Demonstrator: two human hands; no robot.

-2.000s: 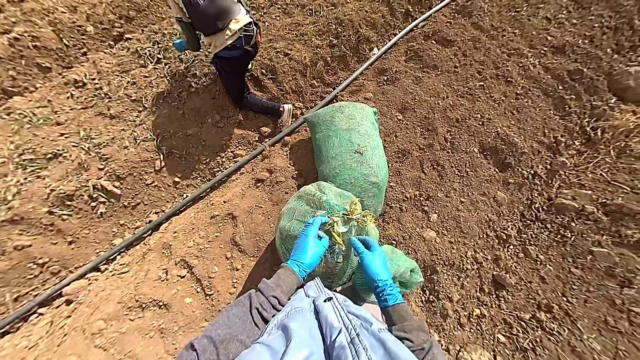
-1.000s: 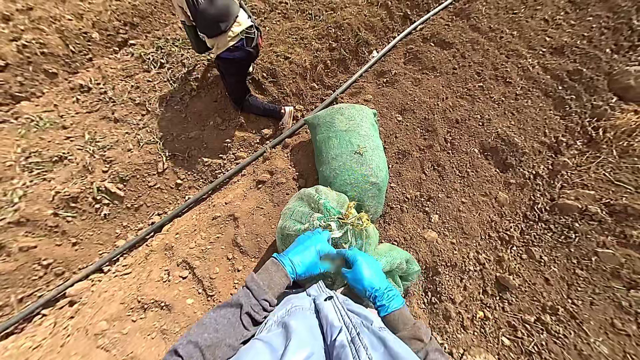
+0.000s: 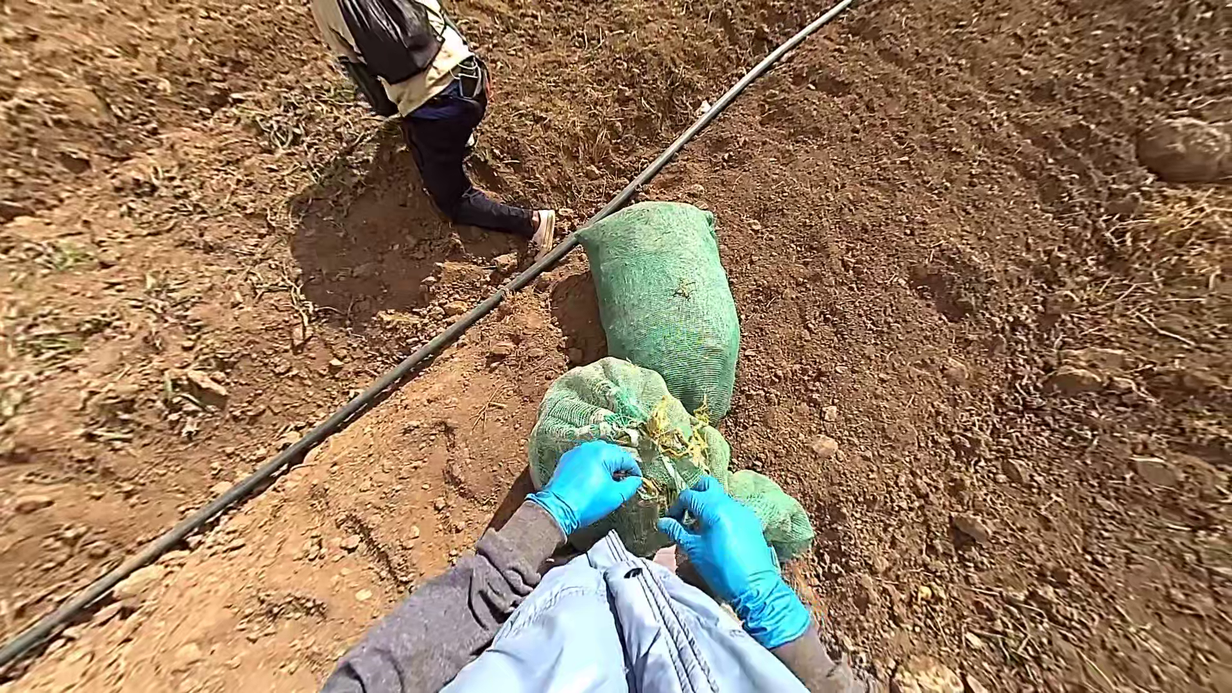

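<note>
In the head view, a stuffed green mesh sack [image 3: 602, 385] stands right in front of me, with dry yellowish plant stalks [image 3: 677, 433] at its top. My left hand [image 3: 589, 486], in a blue glove, is at the near left side of the top, its fingers curled; what lies between them cannot be made out. My right hand [image 3: 717, 539], also gloved in blue, is at the near right, with thumb and forefinger by a thin pale strip [image 3: 674, 474]. Whether it grips the strip is unclear.
A larger full green mesh sack [image 3: 664, 303] lies just beyond, and a smaller green mesh bundle [image 3: 775, 515] is at the right. A black hose [image 3: 423, 351] runs diagonally over brown soil. Another person [image 3: 448, 125] is past it at upper left. A rock [image 3: 1186, 149] lies far right.
My hands were close together in front of the sack's top one second ago; now they are apart, and the stalks between them show more.
</note>
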